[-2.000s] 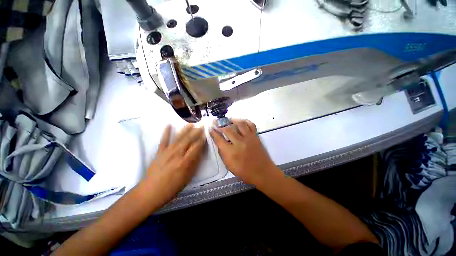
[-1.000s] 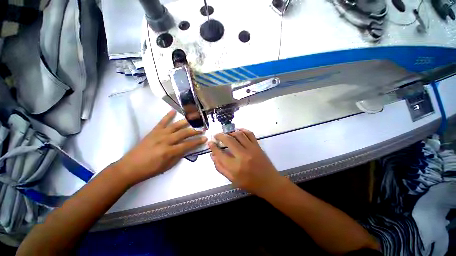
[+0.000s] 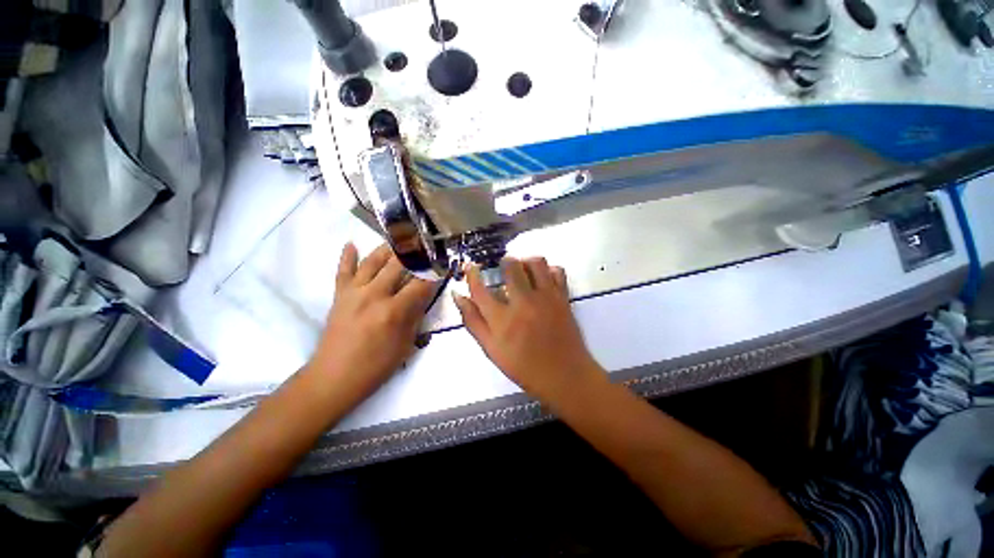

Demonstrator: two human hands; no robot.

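A white pocket piece (image 3: pixel 292 278) seems to lie left of the needle; its outline hardly shows against the white table. My left hand (image 3: pixel 374 316) presses flat at its edge, fingers spread, left of the presser foot. My right hand (image 3: pixel 525 322) has its fingertips bent down at the presser foot (image 3: pixel 493 277), thumb towards my left hand. The cloth under my fingertips is mostly hidden. A short dark strip or gap (image 3: pixel 437 296) shows between the hands. The white sewing machine (image 3: pixel 480 136) with a blue stripe stands just beyond them.
A tied grey bundle (image 3: pixel 55 354) with a blue-ended strip (image 3: pixel 180 354) lies at left, grey cloth parts (image 3: pixel 82 164) above it. The table's ridged front edge (image 3: pixel 491 420) crosses below my forearms. A fanned stack of pieces (image 3: pixel 872 480) is low at right, a small dark panel (image 3: pixel 922 240) above it.
The rounded pale piece under my left hand earlier no longer shows there. My left hand has drawn back, then turned more upright and closer to the machine. My right hand stays by the presser foot.
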